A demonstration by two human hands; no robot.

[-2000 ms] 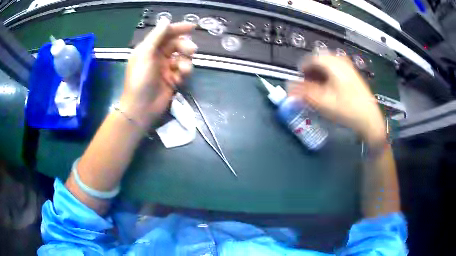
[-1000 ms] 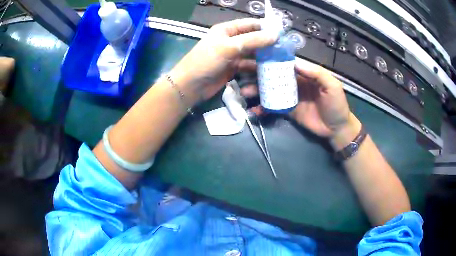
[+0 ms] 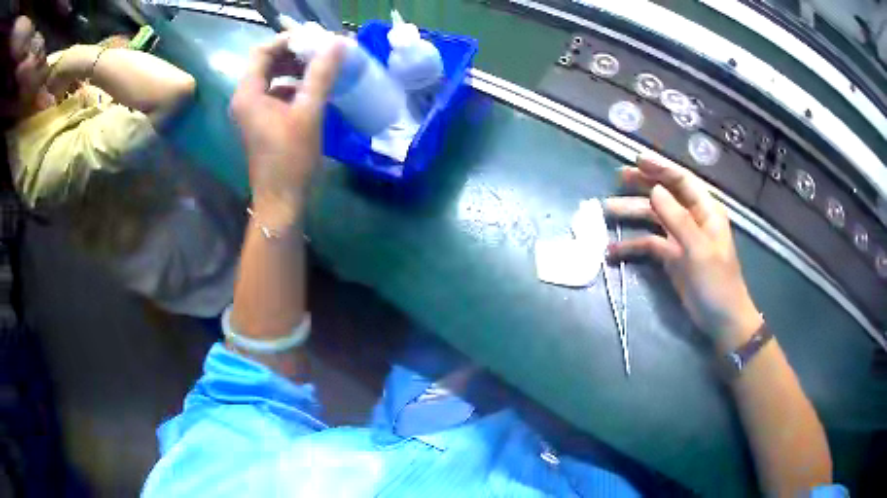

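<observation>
My left hand (image 3: 282, 126) holds the dispensing bottle (image 3: 368, 89) by its top end, tilted over the left side of the blue parts bin (image 3: 449, 105). The bottle is blurred and its tip is hidden by my fingers. My right hand (image 3: 686, 243) is over the bench with its fingers spread around the upper end of the tweezers (image 3: 620, 321); I cannot tell whether it grips them. A white wipe (image 3: 569, 261) lies on the bench left of the tweezers.
A translucent squeeze bottle (image 3: 413, 56) and a white wipe (image 3: 395, 139) are in the bin. Dark line plates (image 3: 720, 122) with clear rings lie along the conveyor rails (image 3: 584, 136) at the back right. Another person's arm (image 3: 146, 80) rests at the far left.
The view has turned left. My left hand has carried the bottle from the middle of the bench to the bin. My right hand has let go of the bottle and is by the tweezers.
</observation>
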